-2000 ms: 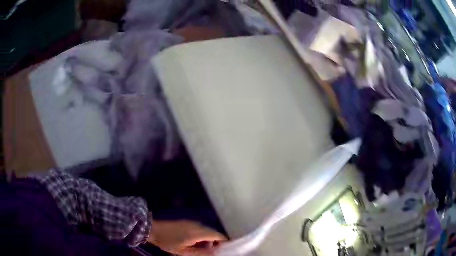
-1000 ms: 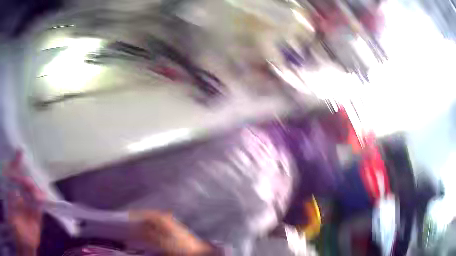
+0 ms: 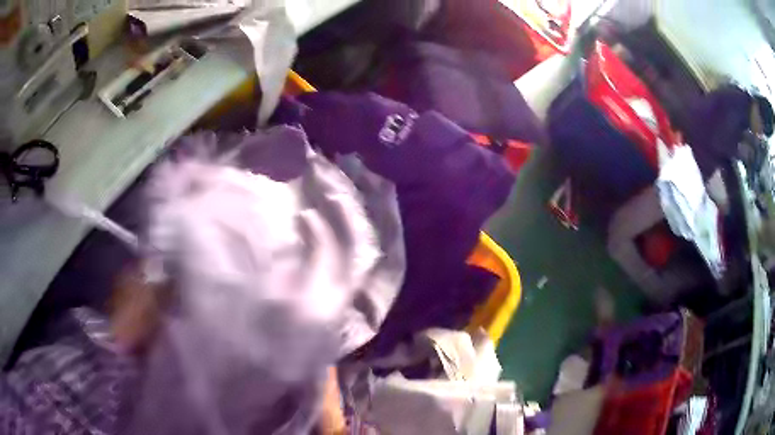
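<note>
A large grey-lilac cloth (image 3: 263, 246), bunched and blurred, fills the left centre of the head view, in front of the white table's edge. My left hand (image 3: 136, 314) is small and blurred at the cloth's left side, beside a checked sleeve, and appears closed on the cloth. Of my right hand or wrist only a strip of skin (image 3: 333, 403) shows below the cloth near the bottom edge; its fingers are hidden. A thin pale strip (image 3: 98, 217) runs from the table to the cloth near my left hand.
Black-handled scissors (image 3: 34, 166) lie on the white table (image 3: 93, 157) at left. A yellow crate (image 3: 501, 285) holds dark purple cloth (image 3: 425, 183). Green floor (image 3: 548, 255) shows beyond. Red-rimmed containers (image 3: 625, 93) stand right. White pieces (image 3: 442, 399) lie at the bottom.
The view has swung right and down, from the lit machine table to the crates. The grey-lilac cloth now stands bunched up before me. My right hand has become mostly hidden by it.
</note>
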